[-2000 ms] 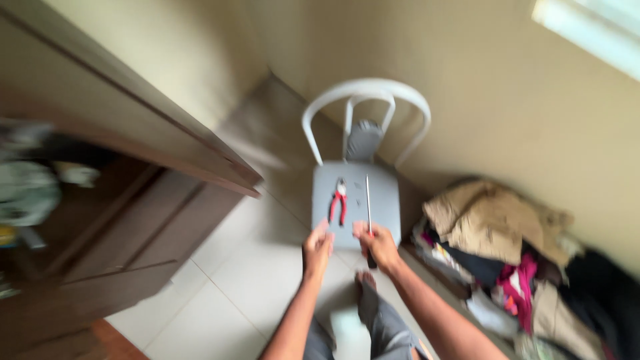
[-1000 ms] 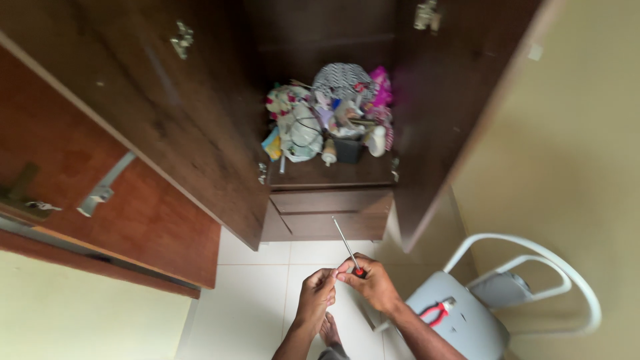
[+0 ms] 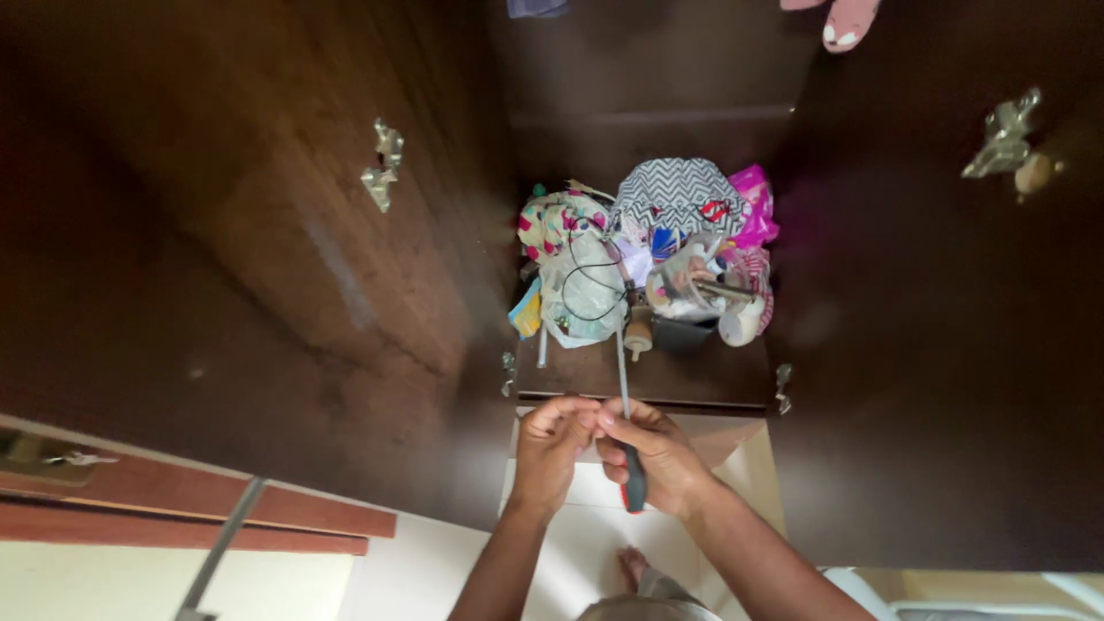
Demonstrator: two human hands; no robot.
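Note:
My right hand (image 3: pixel 660 453) holds a long screwdriver (image 3: pixel 634 479) with a black and red handle, its shaft pointing away from me toward the cabinet shelf. My left hand (image 3: pixel 559 444) is just left of it, fingertips pinched together and meeting the right hand's fingertips. Whether something small lies between those fingertips cannot be seen. Beyond the hands, a heap on the shelf includes a zigzag-patterned cloth (image 3: pixel 677 194), a pale plastic bag (image 3: pixel 582 293) with a thin black cord, a clear container (image 3: pixel 690 285) of small items and a pink plastic bag (image 3: pixel 755 207).
Dark wooden cabinet doors stand open to the left (image 3: pixel 259 259) and right (image 3: pixel 931 345), with metal hinges (image 3: pixel 381 164) on them. A reddish-brown wooden panel (image 3: pixel 319 513) lies at lower left. Part of a white chair (image 3: pixel 862 591) shows at lower right.
The view has swung from the chair with the red-handled pliers to the open cabinet, and is now closer to its shelf. The screwdriver stays in my right hand throughout.

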